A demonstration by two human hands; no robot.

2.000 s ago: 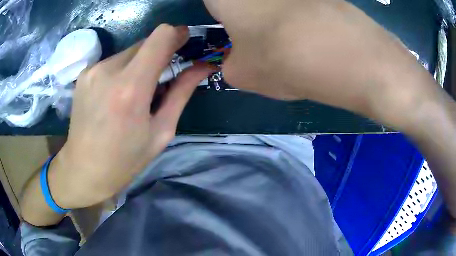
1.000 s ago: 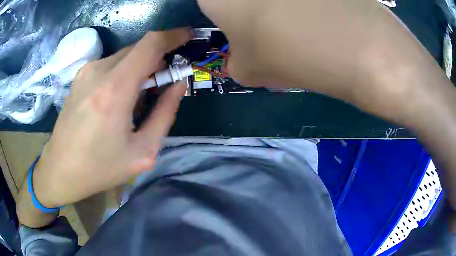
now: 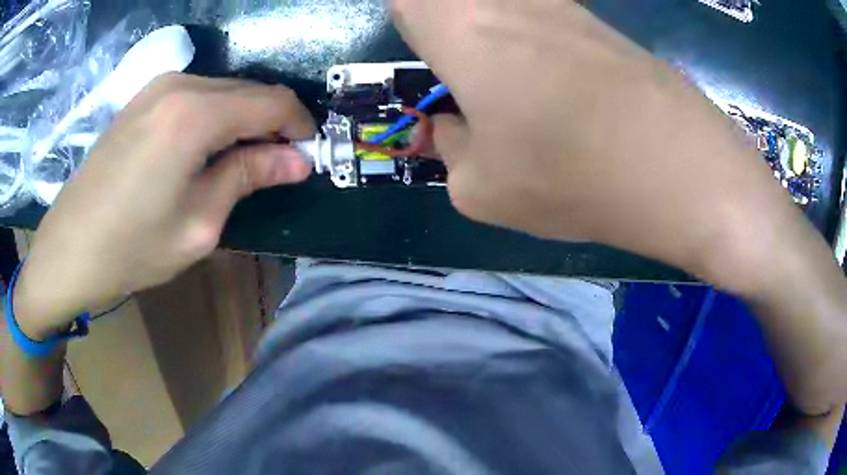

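Observation:
The power strip housing (image 3: 342,176) lies on the dark green mat, its left end open to view. The white strain relief (image 3: 334,150) sits at that end. My left hand (image 3: 200,167) pinches the white power cord (image 3: 306,154) just left of it. Blue wire (image 3: 397,127) and brown wire (image 3: 381,149) run right from the strain relief over the circuit board (image 3: 409,172). My right hand (image 3: 492,121) is over the housing's middle, with the wires running to its fingers. Its fingertips are mostly hidden, so its grip is unclear. The housing's right end (image 3: 794,158) shows past my right forearm.
A white power plug (image 3: 153,57) and crinkled clear plastic bag (image 3: 46,88) lie at the left. Part of another strip (image 3: 734,7) shows at the top right. A cardboard box (image 3: 130,371) is lower left, a blue crate (image 3: 715,362) lower right.
My left hand has moved back left onto the cord, and the strain relief now sits at the housing's end. The housing's left end and right end have come into view.

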